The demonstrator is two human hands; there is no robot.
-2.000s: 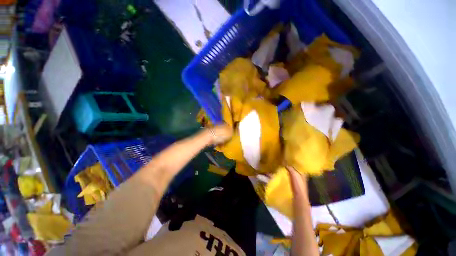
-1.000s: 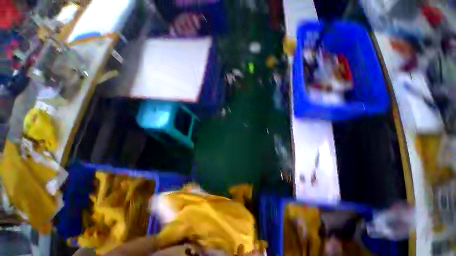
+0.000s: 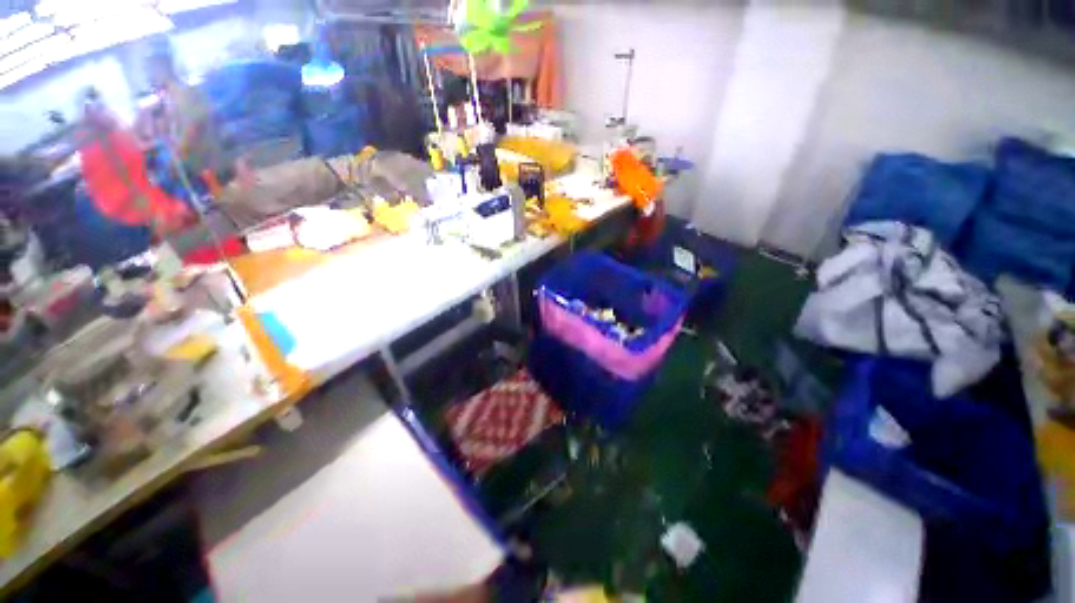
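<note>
A small strip of mustard cloth [image 3: 595, 595] shows at the bottom edge, cut off by the frame. Left of it, a blurred skin-coloured patch, part of my left hand or forearm [image 3: 446, 594], also lies at the bottom edge. Its fingers and any grip on the cloth are hidden. My right hand is out of the picture.
A long white sewing table [image 3: 389, 283] carries a sewing machine [image 3: 477, 220] and coloured pieces. A white board [image 3: 354, 518] is at lower left. A blue bin with a pink band [image 3: 607, 336] stands on green floor [image 3: 637, 507]. Blue crates [image 3: 931, 459] are at right.
My hands were on mustard pieces at a blue crate, then a mustard bundle lay low in view. Now the view has swung up and across the room; only a cloth edge shows.
</note>
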